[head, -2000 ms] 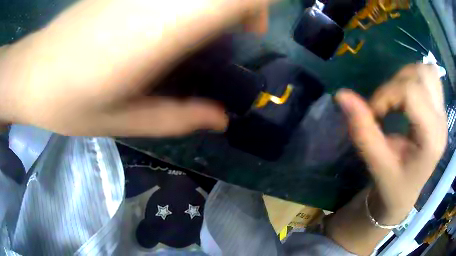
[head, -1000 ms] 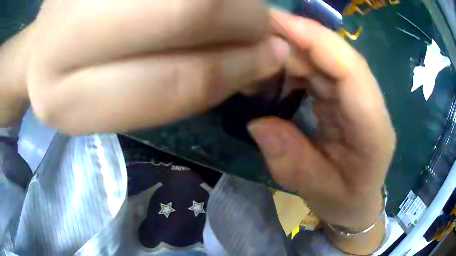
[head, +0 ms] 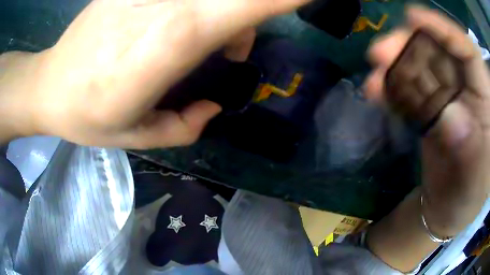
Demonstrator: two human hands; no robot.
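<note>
My left hand (head: 134,80) holds a black display module (head: 233,88) between thumb and fingers. Its orange flex cable (head: 276,91) points right, above the dark jig (head: 258,137). The palm hides the module's left part. My right hand (head: 456,118), slightly blurred and with a thin bracelet, is raised at the right. It holds a see-through square protective film with a dark rim (head: 422,75) by the edges; fingers show through it. Clear peeled liners (head: 346,126) lie right of the jig.
Another black screen (head: 333,16) with an orange tail (head: 370,22) lies at the top, partly covered by my left hand. A white piece (head: 477,44) shows at the right edge. A cardboard item (head: 325,228) shows below the table's front edge.
One second ago my hands were together over the jig. They have moved apart: my right hand is up and right with the film, and my left hand is back left with the module visible.
</note>
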